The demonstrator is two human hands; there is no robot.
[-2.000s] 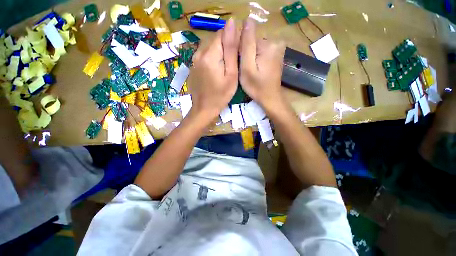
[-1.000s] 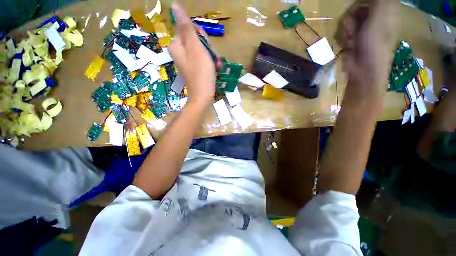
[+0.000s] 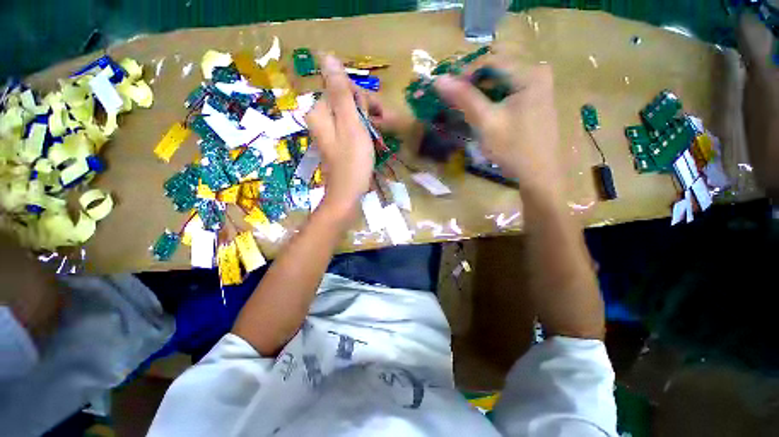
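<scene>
My left hand (image 3: 343, 141) is upright at the centre, beside the heap of wired boards (image 3: 235, 158). It holds green circuit boards (image 3: 386, 150) along its right side, with white pieces (image 3: 386, 217) hanging below on leads. My right hand (image 3: 504, 115) is blurred, to the right of it, with green circuit boards (image 3: 424, 96) at its fingertips. A dark block (image 3: 489, 167) lies mostly hidden under my right hand. A blue battery pack (image 3: 366, 82) shows partly behind my left hand.
Curled yellow backing paper (image 3: 51, 162) with blue packs is heaped at far left. A stack of circuit boards (image 3: 662, 136) lies at right. A small board (image 3: 590, 118) wired to a black part (image 3: 606, 182) lies nearer. A grey post (image 3: 483, 19) stands behind the bench. Other people's arms show at both sides.
My right hand has come back from the right-hand boards to the middle, with green boards now at its fingers. My left hand stays at the centre with its boards. The view has shifted slightly.
</scene>
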